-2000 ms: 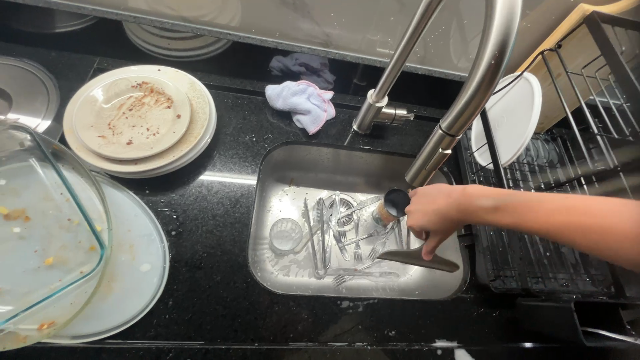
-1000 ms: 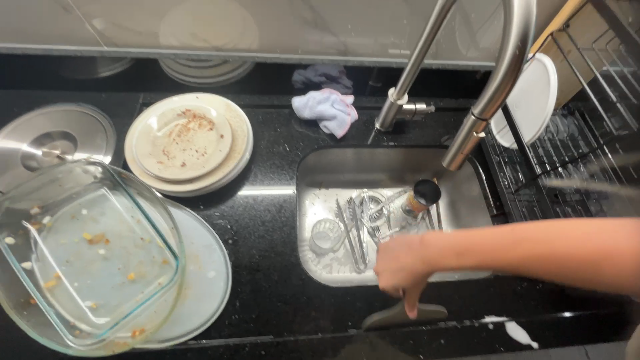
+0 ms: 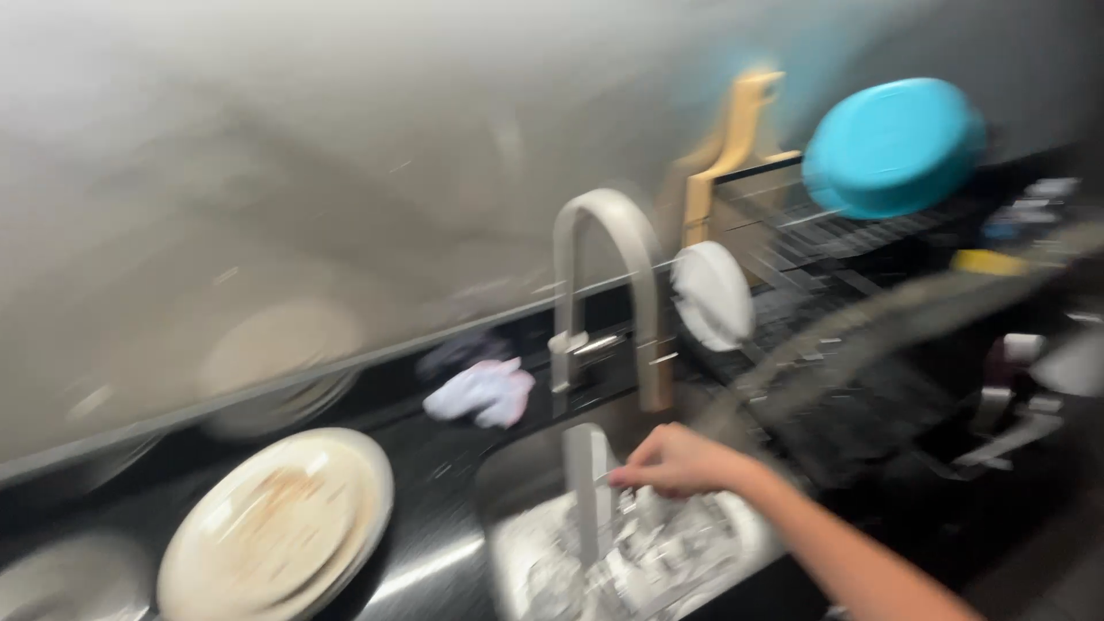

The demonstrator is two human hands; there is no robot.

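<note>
Over the steel sink (image 3: 509, 535) is my right hand (image 3: 677, 461), its fingers pinching a flat grey utensil (image 3: 588, 496) that stands roughly upright; blur hides its exact kind. Beneath the hand lie blurred metal utensils (image 3: 655, 552) and, at the sink's left, a small round item (image 3: 555, 582). The steel faucet (image 3: 608, 207) arches behind the hand. My left hand does not show.
Stacked pale plates with brown food residue (image 3: 276, 526) sit left of the sink. A white cloth (image 3: 483, 392) lies by the faucet. To the right are a black dish rack (image 3: 819, 250), a white lid or plate (image 3: 714, 296), a wooden cutting board (image 3: 733, 164) and a blue basin (image 3: 897, 147).
The view has swung up and tilted. My right hand, lately at the sink's front edge with the flat utensil low and level, now holds it upright over the sink.
</note>
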